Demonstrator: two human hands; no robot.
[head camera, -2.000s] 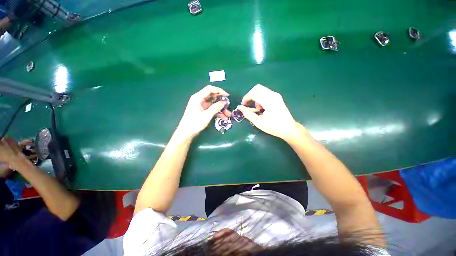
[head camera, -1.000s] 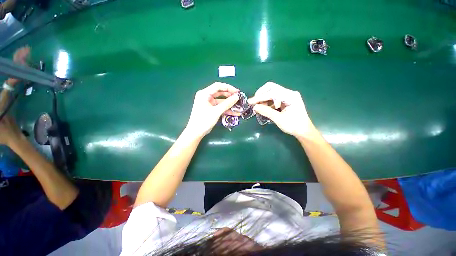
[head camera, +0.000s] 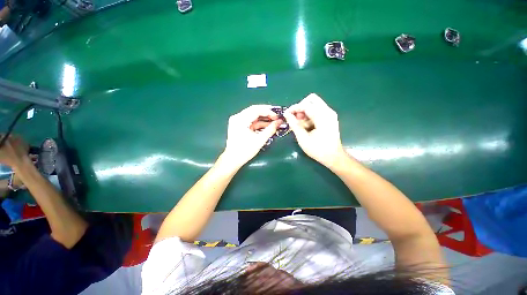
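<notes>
My left hand (head camera: 252, 133) holds a small square metal-and-black unit (head camera: 279, 111) between thumb and fingers, above the green belt. My right hand (head camera: 312, 128) is right beside it, with its fingertips pinched at the unit's right side. Whether a tiny part is between the right fingertips cannot be told. Part of another unit (head camera: 268, 142) shows below my left fingers, mostly hidden by the hand. A small white card (head camera: 256, 80) lies flat on the belt beyond my left hand.
Several units (head camera: 335, 50) lie along the far side of the green belt (head camera: 404, 115), and another (head camera: 184, 6) lies at the top. At left, a person's arm (head camera: 49, 201) is by a black bench device (head camera: 68, 173) with a round part. A metal bar (head camera: 34, 95) reaches over the belt.
The units on the far side have shifted left. My right hand has closed in on the unit in my left hand. The unit seen by my right fingers a second ago no longer shows there.
</notes>
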